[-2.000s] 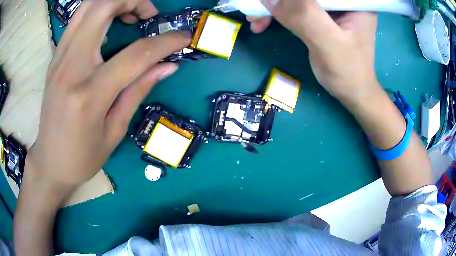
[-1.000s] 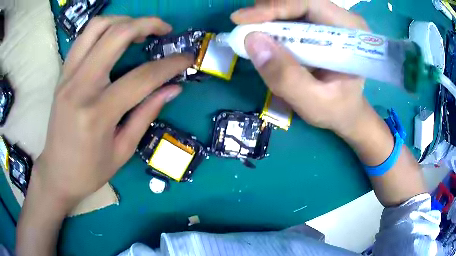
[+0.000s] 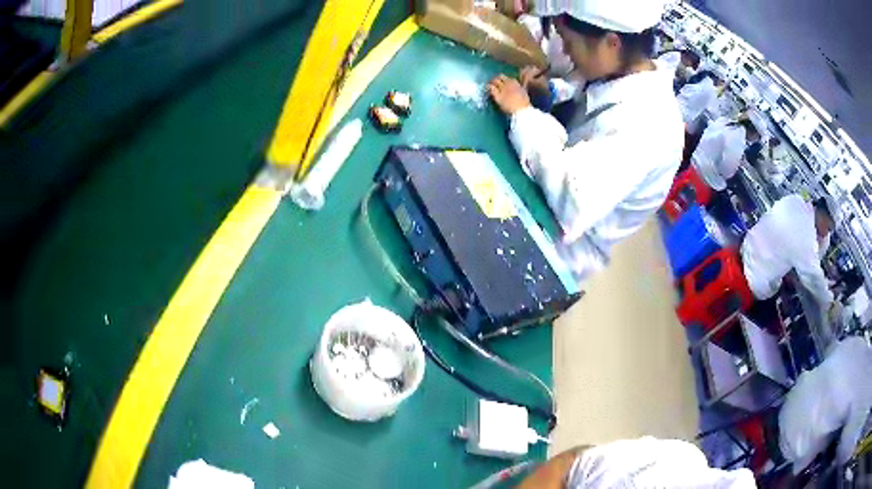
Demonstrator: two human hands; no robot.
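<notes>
Neither of my hands shows. Only a bit of bare forearm and a whitish sleeve, seemingly of my right arm, enter at the bottom edge. Nearest in front are a round white tub (image 3: 368, 361) with scraps inside and a white power adapter (image 3: 499, 428) with a cable. A small unit with a pale battery (image 3: 53, 393) lies at the far left on the green mat. Two more small units (image 3: 385, 117) lie at the upper middle, near a translucent white tube (image 3: 328, 164).
A black box (image 3: 478, 239) with cables stands at the bench's right edge. A yellow post (image 3: 320, 86) and yellow tape (image 3: 191, 315) cross the mat. A worker in a white smock and cap (image 3: 602, 143) sits beyond the box. More workers, red stools and a blue bin are at right.
The view has swung right and up, away from the close work area. Both hands, the glue syringe and the housings under them have left the picture; the black box and other workers now show.
</notes>
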